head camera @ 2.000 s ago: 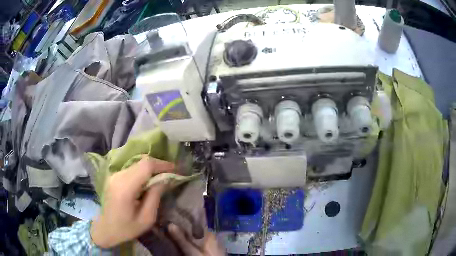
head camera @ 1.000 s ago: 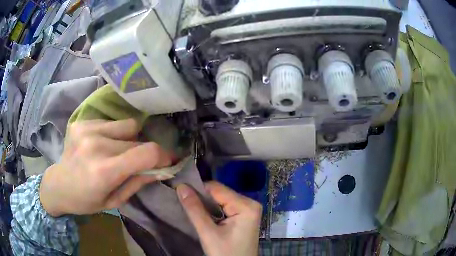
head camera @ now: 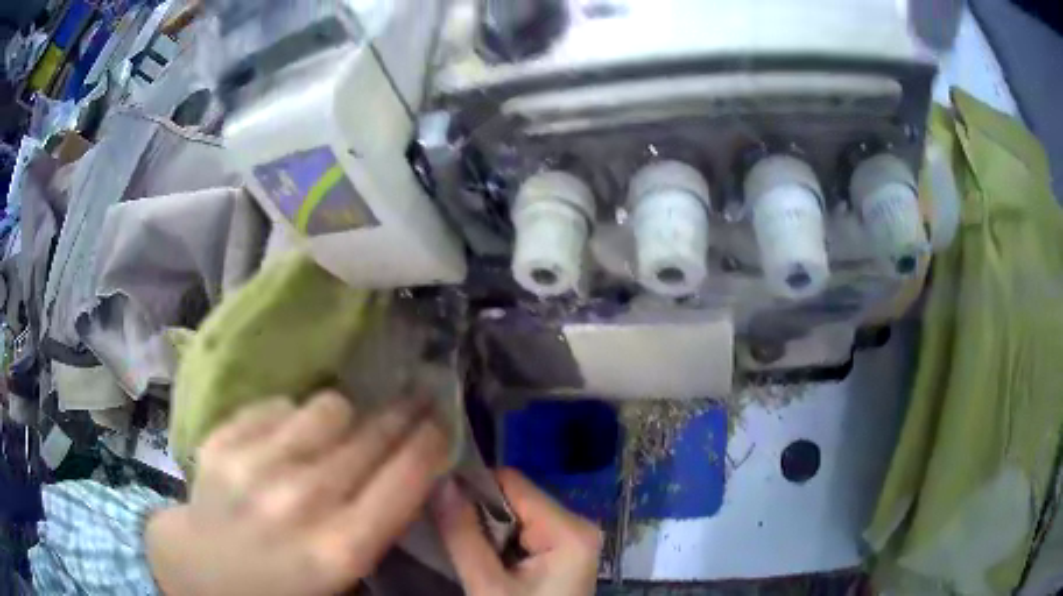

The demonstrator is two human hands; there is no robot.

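The white overlock machine [head camera: 350,175] stands ahead. A yellow-green panel [head camera: 262,338] bulges under the left end of its head, with grey-brown cloth [head camera: 408,349] beside it running up to the needle area. My left hand [head camera: 309,489] lies over the green and grey cloth with its fingers fairly flat, pressing on it; the fingertips are blurred. My right hand [head camera: 525,536] pinches the edge of the grey-brown cloth between thumb and fingers, just below the needle area. The presser foot is too dark and blurred to make out.
A grey-brown garment pile [head camera: 163,256] lies to the left. Yellow-green panels [head camera: 979,349] hang at the right. A blue tray [head camera: 688,466] with brownish lint [head camera: 653,437] sits below the machine on the white table [head camera: 764,512]. Four white tension dials [head camera: 670,227] line the machine front.
My left hand has gone from pinching a pale folded edge to lying flatter over the cloth. My right hand came up to the cloth edge and keeps its pinch. The camera view has moved closer.
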